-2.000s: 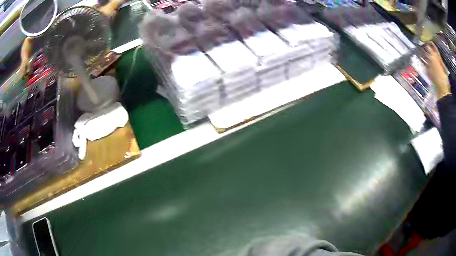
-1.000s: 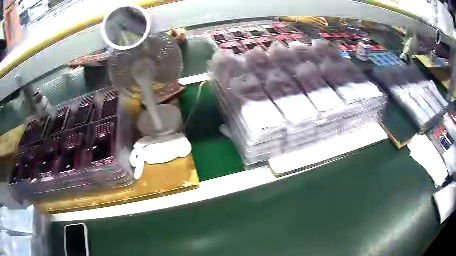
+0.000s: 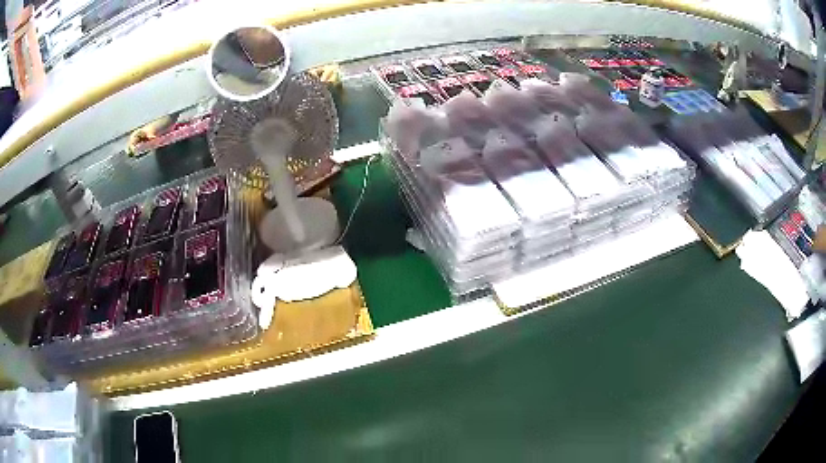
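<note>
Neither of my hands is in the picture. The smartphone (image 3: 157, 439) lies at the lower left on the green bench mat (image 3: 471, 398), its screen black and its lower end cut off by the edge. A stack of clear trays with bagged phones (image 3: 552, 181) stands behind the white strip, the bags' milky ends towards me. At the left, stacked trays of unbagged phones (image 3: 145, 262) show dark screens with red edges.
A desk fan (image 3: 276, 149) and white cloth (image 3: 308, 274) stand on a brown board (image 3: 308, 323). More bagged trays (image 3: 56, 425) are at lower left. White paper (image 3: 770, 271) lies right. Another person's hand (image 3: 149, 136) shows beyond the bench.
The view has swung left and up, so things sit further right in the picture. The dark sleeve and the hand at the right edge have left the view, as has the grey cloth at the bottom.
</note>
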